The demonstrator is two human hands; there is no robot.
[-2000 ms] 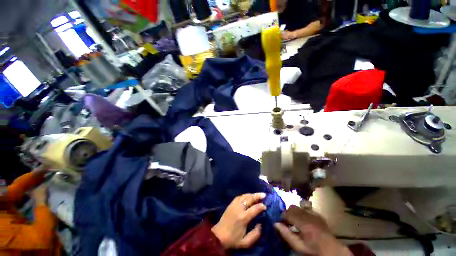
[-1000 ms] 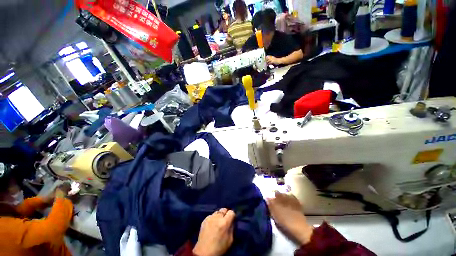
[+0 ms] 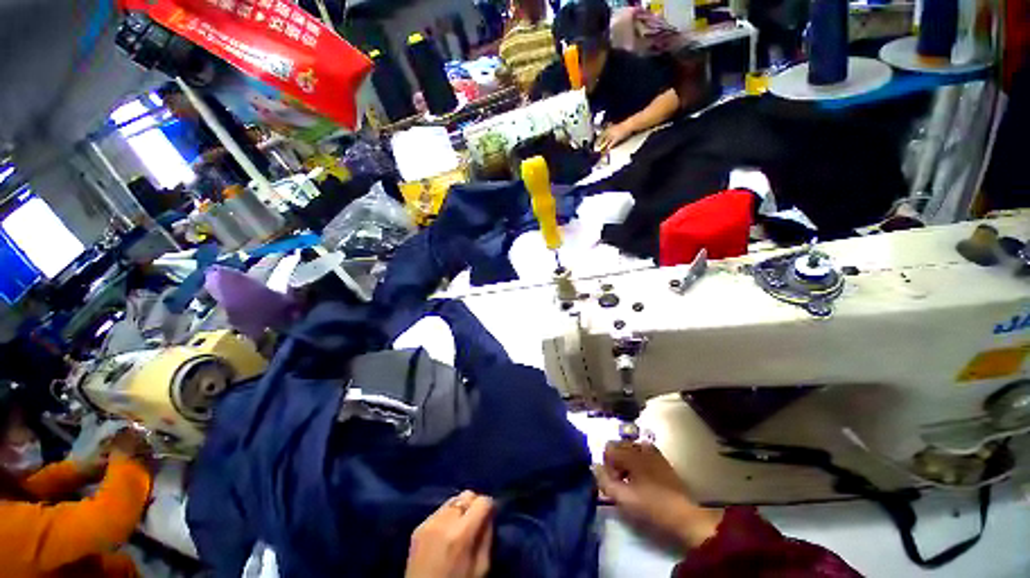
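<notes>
The navy garment (image 3: 508, 423) is heaped left of the needle and over the table edge, with a grey piece (image 3: 424, 390) on top. My left hand (image 3: 454, 536) pinches the navy cloth near the bottom centre; its lower part is cut off by the frame. My right hand (image 3: 646, 483) is at the garment's right edge, just below the presser foot area of the sewing machine (image 3: 791, 327). Its fingers are bent and slightly blurred; whether they grip the cloth is unclear.
A yellow-handled screwdriver (image 3: 541, 203) stands at the machine head. A red pad (image 3: 708, 226) lies behind the arm. A black strap (image 3: 904, 525) hangs at the table edge. A person in orange (image 3: 79, 508) works at the left machine (image 3: 169, 384); another person (image 3: 616, 90) sits behind.
Since the first frame, my hands have moved apart, the left one down and left. Since the second, both appear slightly further left, and the camera view has shifted a little.
</notes>
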